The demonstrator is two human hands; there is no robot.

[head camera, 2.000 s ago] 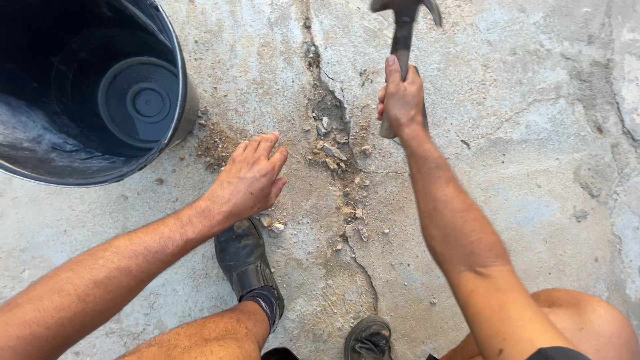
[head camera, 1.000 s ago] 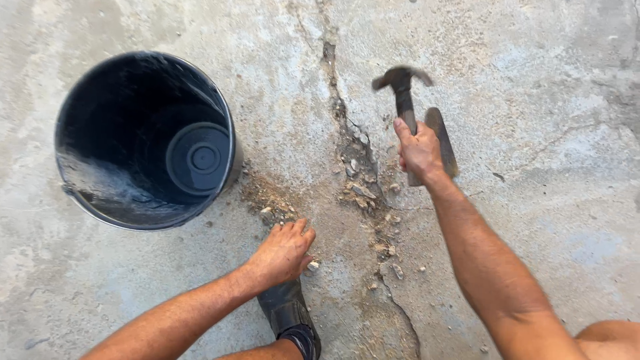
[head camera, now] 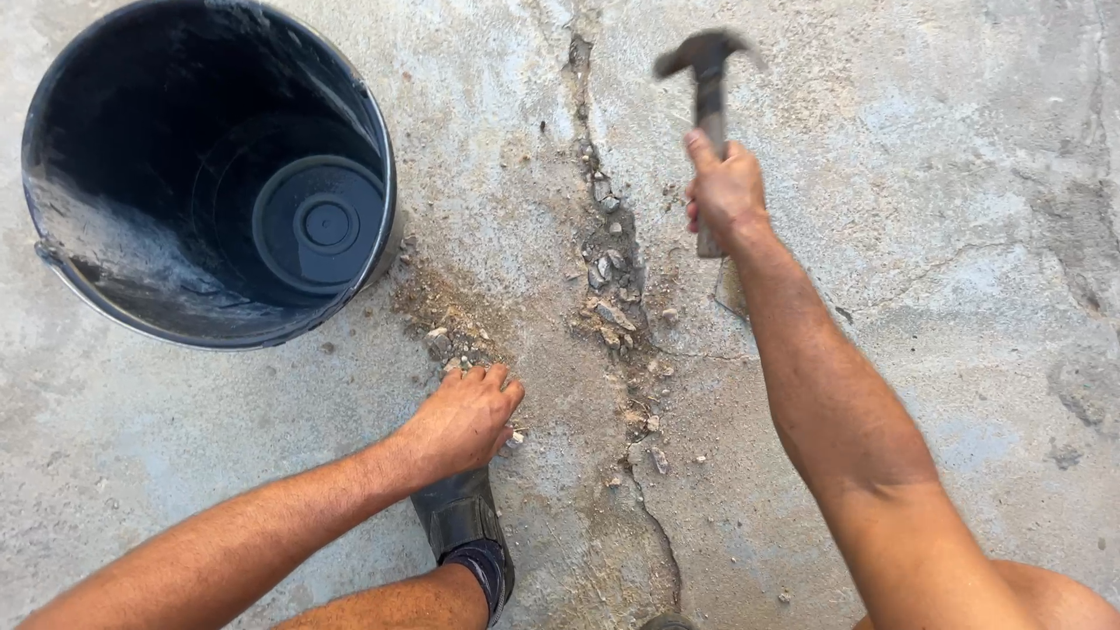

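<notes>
My right hand [head camera: 731, 192] grips the wooden-looking handle of a claw hammer [head camera: 709, 52], raised to the right of a crack in a concrete floor; the hammer head is blurred. Broken concrete pieces [head camera: 612, 311] and grit lie in the widened part of the crack. My left hand [head camera: 468, 416] is over the near end of a small pile of rubble [head camera: 446, 337], between the bucket and the crack, fingers bent down. Its fingertips are hidden, so whether it holds a piece does not show.
A black plastic bucket [head camera: 385, 201] stands at the upper left, with wet-looking residue inside. A flat tool or plate [head camera: 731, 289] lies partly hidden under my right forearm. My black shoe [head camera: 459, 512] is just below my left hand; another shoe tip [head camera: 668, 622] shows at the bottom edge.
My left hand has moved down from above the shoe to the rubble pile beside the bucket. The hammer stays in my right hand. The view has shifted.
</notes>
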